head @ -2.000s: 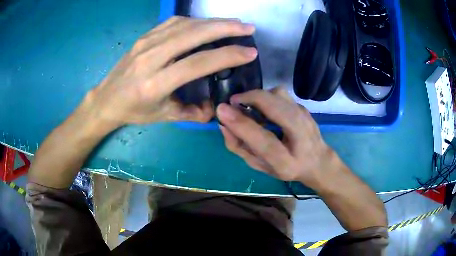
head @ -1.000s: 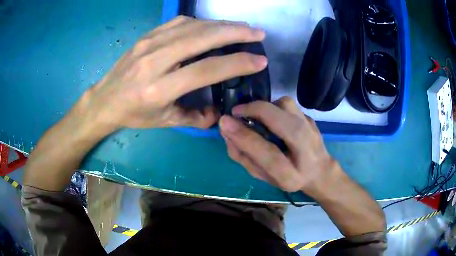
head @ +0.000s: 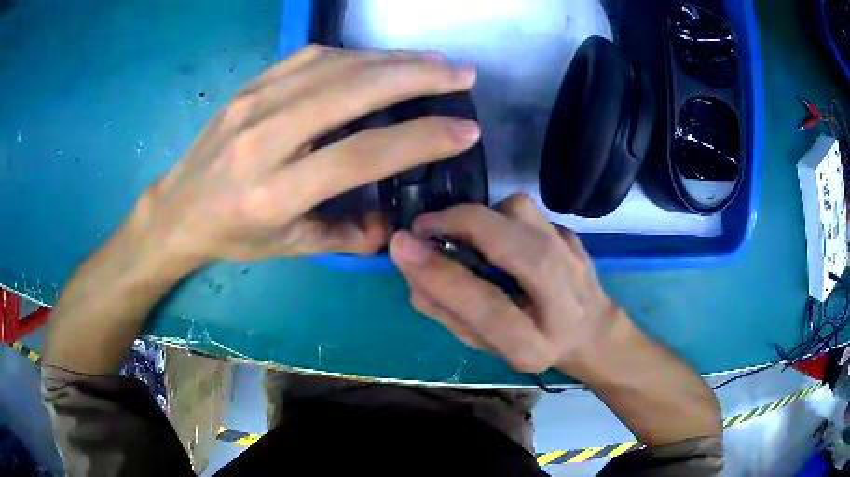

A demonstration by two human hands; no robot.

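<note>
My left hand point(head: 280, 163) is closed around a black ear cup point(head: 438, 182), fingers over its top and thumb below, at the near left of the blue tray point(head: 652, 250). My right hand point(head: 513, 279) pinches a small dark cable plug point(head: 452, 246) with a metal part at the cup's lower edge. Whether the plug is inside the cup is hidden by the fingertips. A thin black lead runs from under my right hand over the bench edge. The other ear cup point(head: 587, 130) stands in the tray on the white liner point(head: 522, 84).
A long black case point(head: 704, 112) with two glossy recesses lies at the tray's right side. A white box point(head: 824, 219), small red clips point(head: 810, 116) and tangled black wires point(head: 820, 335) are on the green bench point(head: 121, 121) at far right.
Both hands and the held cup have shifted slightly left and down in view. The grip on cup and plug looks the same. The view itself has moved a little.
</note>
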